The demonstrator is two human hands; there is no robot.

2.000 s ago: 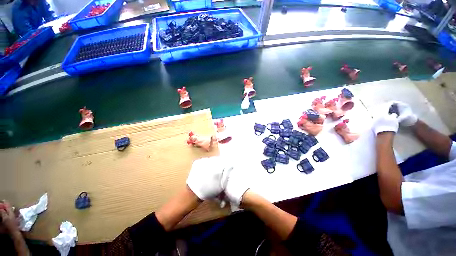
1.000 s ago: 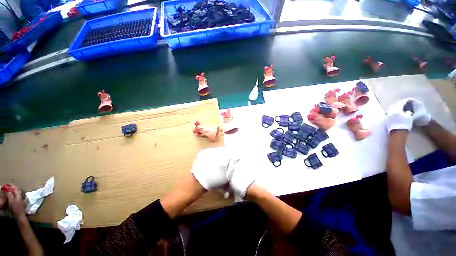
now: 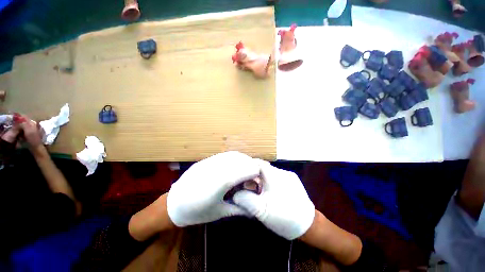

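Observation:
My left hand (image 3: 210, 188) and my right hand (image 3: 287, 199), both in white gloves, are cupped together just past the bench's front edge. They close around a small pinkish figure body (image 3: 252, 186); only a bit of it and a dark hollow show between the fingers, the rest is hidden. Dark blue handbag parts (image 3: 376, 88) lie in a loose pile on the white sheet (image 3: 314, 127). One figure (image 3: 254, 62) lies on the cardboard (image 3: 186, 117) and another (image 3: 288, 48) is on the white sheet beside it.
Two single bag parts (image 3: 147, 48) lie on the cardboard at left. Crumpled white tissues (image 3: 91, 154) and another person's hands (image 3: 26, 133) are at far left. Clustered figures (image 3: 428, 66) and a person's arm (image 3: 476, 175) are at right. The green belt (image 3: 212, 8) runs behind.
The view has tilted down and closer, so the trays are out of frame. My hands have moved off the bench edge, and the small pinkish object between them now shows.

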